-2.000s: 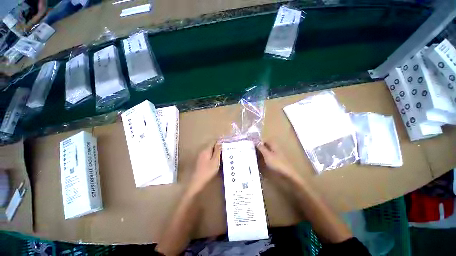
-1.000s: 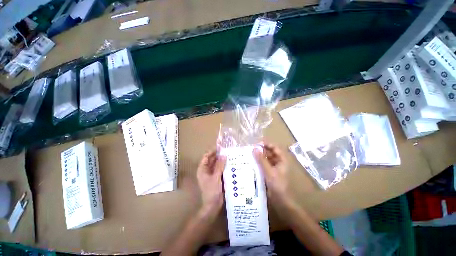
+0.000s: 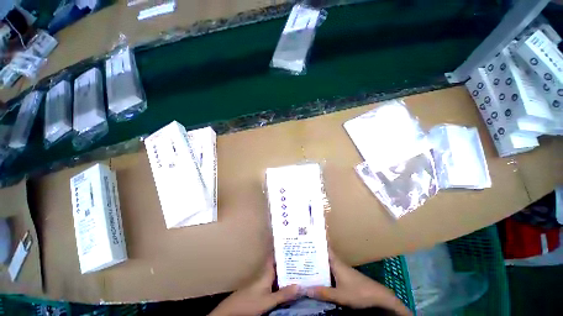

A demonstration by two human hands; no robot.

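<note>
A white product box [image 3: 299, 225] lies at the centre of the bench with shiny clear film around its edges, so it is in a clear bag. My left hand [image 3: 262, 293] is at its near left corner and my right hand [image 3: 342, 287] at its near right corner. Both hold the near end, thumbs close together on it. Some fingers are hidden under or beside the box. The stack of empty bags [image 3: 386, 136] lies to the right, its top bag askew, beside a second bag pile [image 3: 460, 157].
Two overlapping boxes [image 3: 176, 176] and a box stack [image 3: 99, 219] are at left. Icon-sided boxes [image 3: 503, 102] stand by the metal post at far right. Bagged boxes [image 3: 89, 105] lie on the green conveyor belt [image 3: 216, 74]. A green crate [image 3: 478, 265] is below the bench.
The clear bag, earlier spread out beyond the far end of the box, now surrounds the box. My hands have moved from the far end to the near end. The bagged boxes on the belt have shifted left.
</note>
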